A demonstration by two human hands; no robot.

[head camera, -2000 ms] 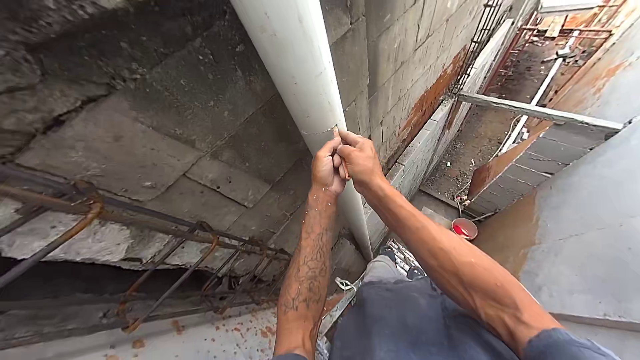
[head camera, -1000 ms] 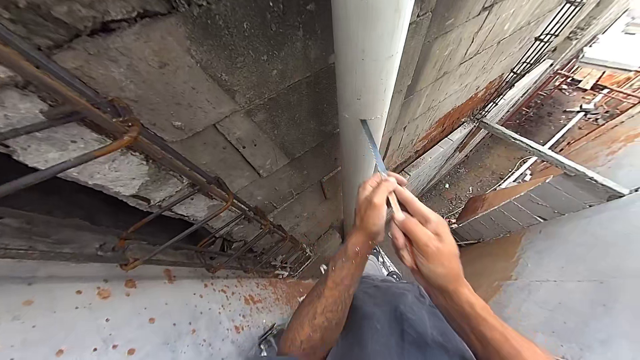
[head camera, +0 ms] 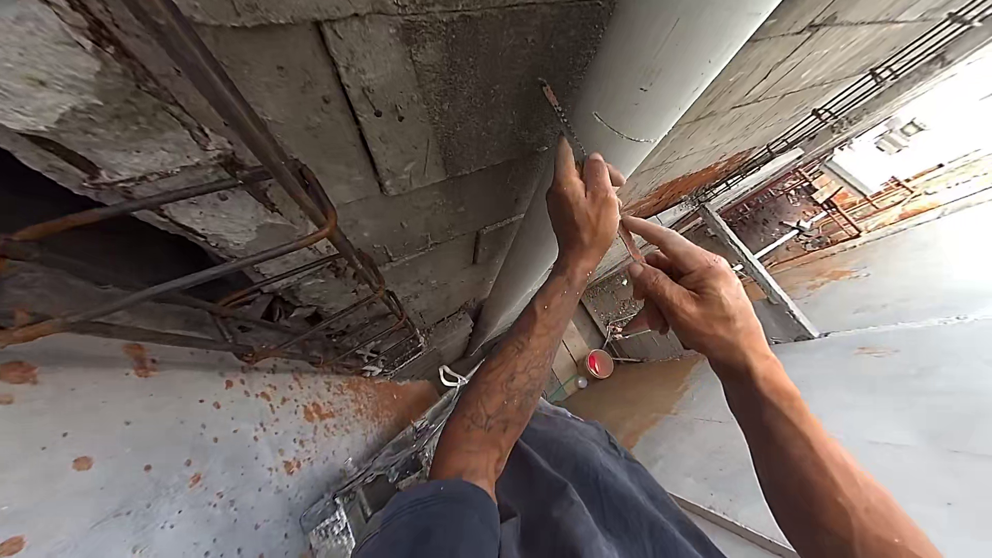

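Note:
A thin, narrow saw blade point(head camera: 559, 111) slants past the left side of a wide grey plastic pipe point(head camera: 659, 70). My left hand point(head camera: 585, 203) grips the blade, its fingers against the pipe, and the blade's tip sticks out above them. A curved cut line point(head camera: 620, 130) shows on the pipe just above that hand. My right hand point(head camera: 686, 287) pinches the reddish lower end point(head camera: 632, 244) of the blade between thumb and fingers, its index finger stretched toward my left hand.
A rusty rebar cage point(head camera: 310, 209) runs along the left beside a broken block wall point(head camera: 465, 198). A plastered surface with reddish spatter point(head camera: 194, 434) lies at the lower left. Far below are a bucket with something red point(head camera: 599, 363) and a concrete beam point(head camera: 756, 267).
A second ago the blade touched the pipe; now it is off to the pipe's left side, and the cut line shows. My right hand has moved down along the blade's end. The view has shifted.

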